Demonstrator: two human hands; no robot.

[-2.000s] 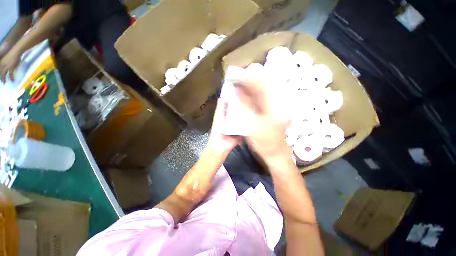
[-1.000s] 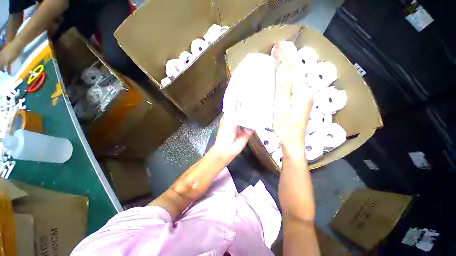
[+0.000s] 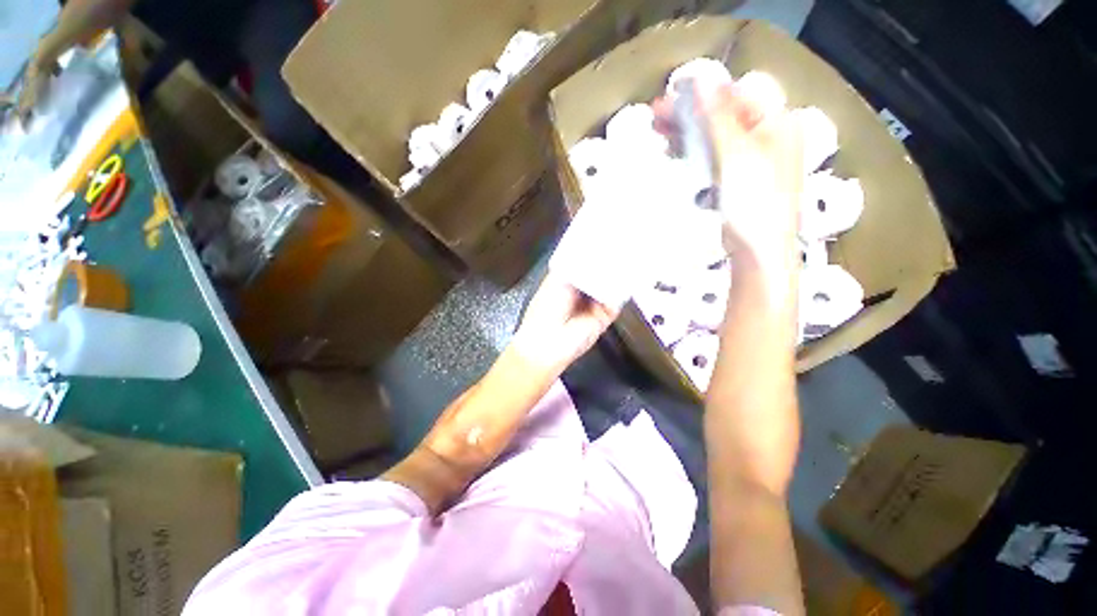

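Note:
My left hand (image 3: 575,315) holds a white plastic housing (image 3: 616,247) at the near left edge of the open near carton (image 3: 896,223). The housing is overexposed and its edges blend with those behind. My right hand (image 3: 746,138) is over the carton's far part, with a greyish cloth (image 3: 694,120) at its fingertips, blurred. White housings (image 3: 832,205) with round ends and dark centre holes fill the carton.
A second carton (image 3: 481,211) with a row of housings stands upper left. A third carton (image 3: 349,295) holds bagged housings. The green bench (image 3: 156,415) carries a translucent bottle (image 3: 130,344), tape roll (image 3: 90,292) and scissors (image 3: 106,187). Dark boxes (image 3: 962,96) stand right. Another person's arm (image 3: 60,42) shows.
My right hand has moved off the held housing, up and away over the carton. My left hand still holds the housing, now a little lower. The view has shifted slightly.

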